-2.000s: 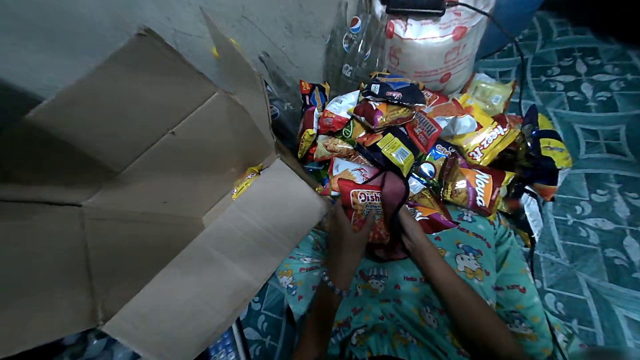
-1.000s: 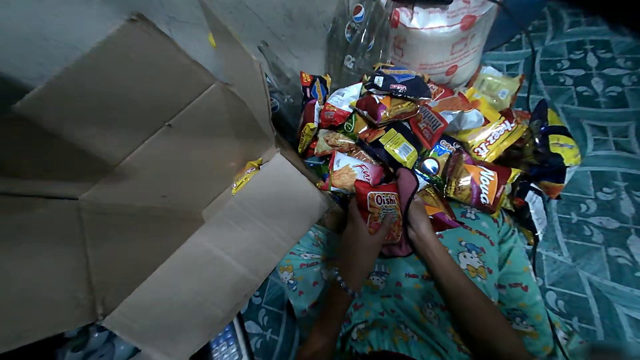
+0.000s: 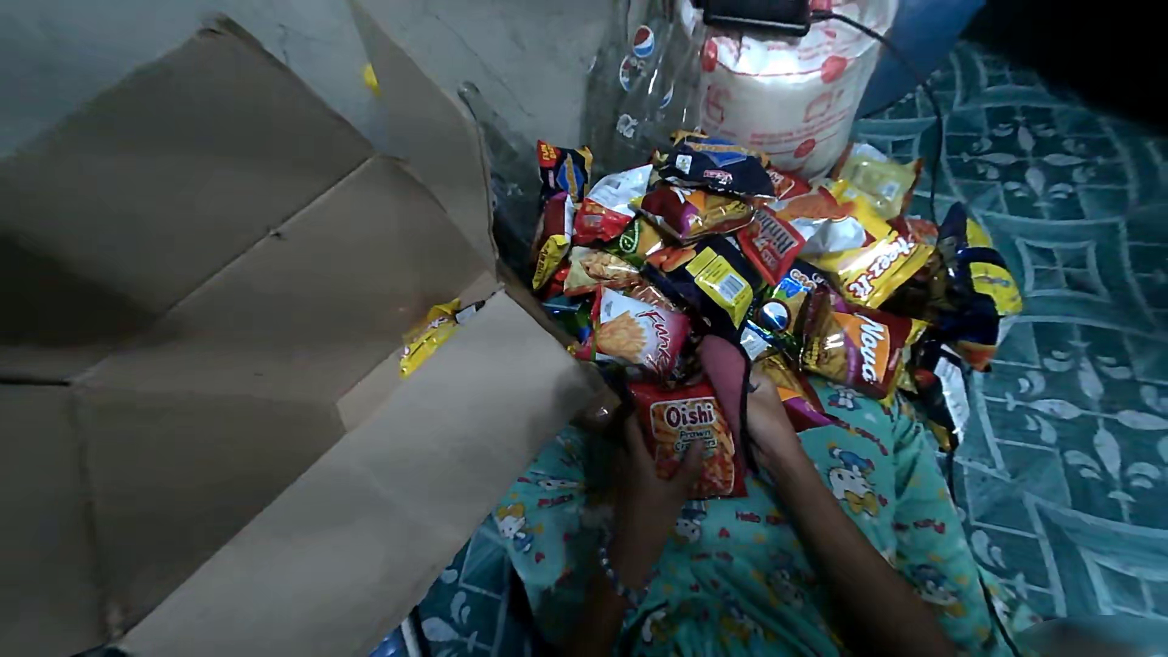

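Note:
My left hand [image 3: 662, 470], with a beaded bracelet at the wrist, grips a red Oishi prawn crackers packet [image 3: 691, 441] above my lap. A dark pink cloth with a black edge [image 3: 725, 370] stands along the packet's right side, and my right hand [image 3: 766, 415] holds it. Just beyond the hands lies a heap of snack packets, among them a white and pink packet [image 3: 639, 333], a Nova packet [image 3: 860, 349] and a yellow packet [image 3: 876, 265].
An opened cardboard box [image 3: 274, 319] takes up the left side, with a small yellow packet [image 3: 429, 338] at its flap. Behind the heap are plastic bottles [image 3: 639, 82], a white sack [image 3: 785, 96] and a black device [image 3: 757, 14] with a cable. Patterned green flooring [image 3: 1077, 365] lies right.
Both hands stay close together at the lap, still with the red packet and the pink cloth. Nothing else has plainly changed.

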